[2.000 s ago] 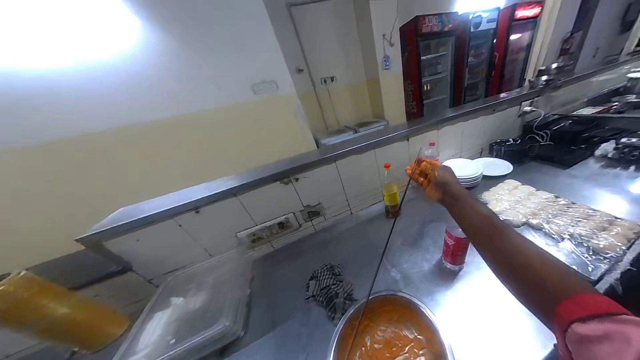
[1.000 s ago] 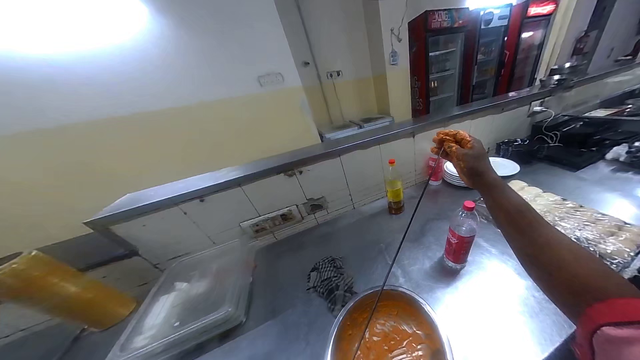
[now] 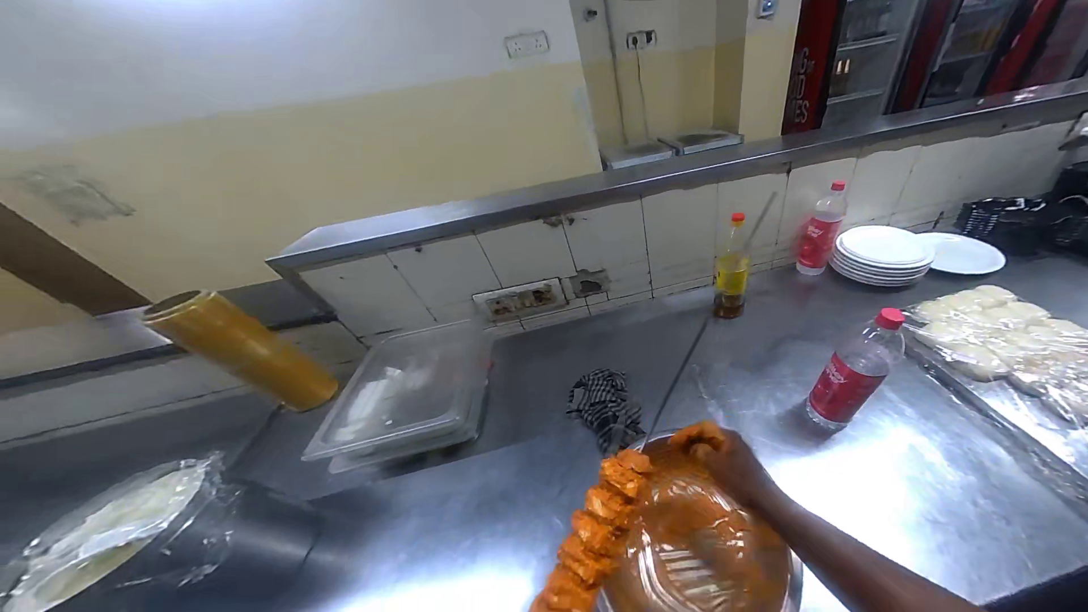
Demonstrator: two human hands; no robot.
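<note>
My right hand (image 3: 721, 459), its fingers coated in orange marinade, is over the far rim of a round metal bowl (image 3: 797, 568). The fingers are bent; whether a piece is between them cannot be told. Inside the bowl is orange marinade (image 3: 705, 540). A long thin metal skewer (image 3: 680, 371) slants up past the bowl's left side, its upper end bare. Several orange-coated chunks, probably meat, (image 3: 592, 535) are threaded close together on its lower part, left of my right hand. The skewer's lower end is out of frame, and my left hand is not in view.
A checked cloth (image 3: 605, 404) lies behind the bowl. Around it are lidded plastic containers (image 3: 408, 395), an oil bottle (image 3: 732, 272), a red-capped bottle (image 3: 854, 370), stacked plates (image 3: 882, 253), film-covered dough balls (image 3: 994, 331), a yellow film roll (image 3: 242, 348) and a film-covered tub (image 3: 119, 531).
My right hand has come down from the skewer's raised upper end to the bowl. Threaded orange chunks now show on the skewer's lower part. The view has shifted.
</note>
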